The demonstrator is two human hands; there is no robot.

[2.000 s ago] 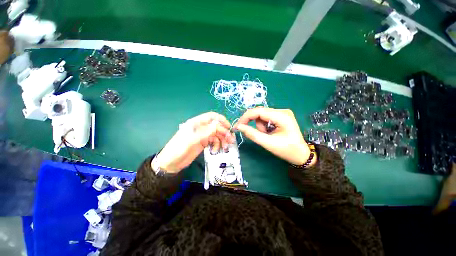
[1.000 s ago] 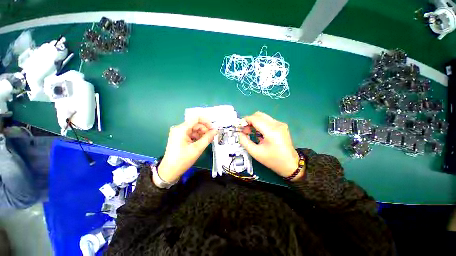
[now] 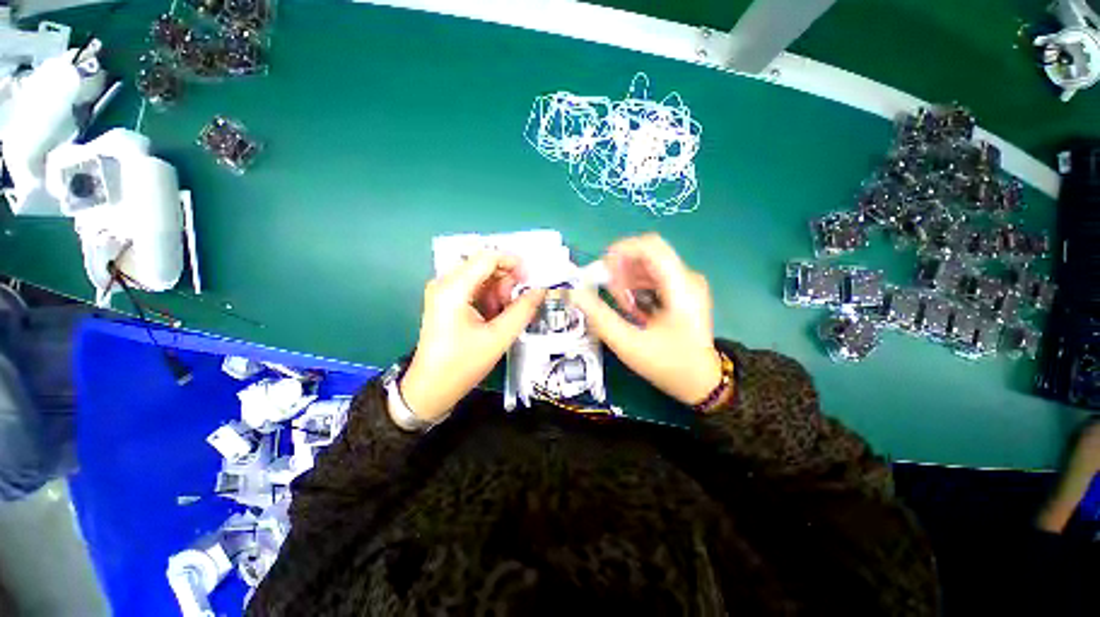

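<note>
A white camera housing [image 3: 555, 368] lies open on the green bench in front of me, with thin yellow and dark wires at its near end. A white block [image 3: 501, 247] projects at its far left. My left hand [image 3: 464, 331] has thumb and fingers closed at the housing's upper part; what it pinches is hidden. My right hand [image 3: 657, 319] pinches a small blurred white piece above the housing. A small dark object shows inside the right hand's curled fingers; I cannot tell what it is.
White tangled strands [image 3: 645, 145] lie behind the housing. A large pile of lens modules [image 3: 953, 229] is right, beside a black tray [image 3: 1077, 289]; a smaller group [image 3: 211, 42] is back left. Finished cameras [image 3: 139, 217] stand left. A blue bin [image 3: 115, 410] holds white parts. A person's forearm [image 3: 1071, 476] shows far right.
My right hand has risen slightly and now shows a white piece between its fingers. The left hand stays at the housing. The view has shifted, and the strands appear higher than a second ago.
</note>
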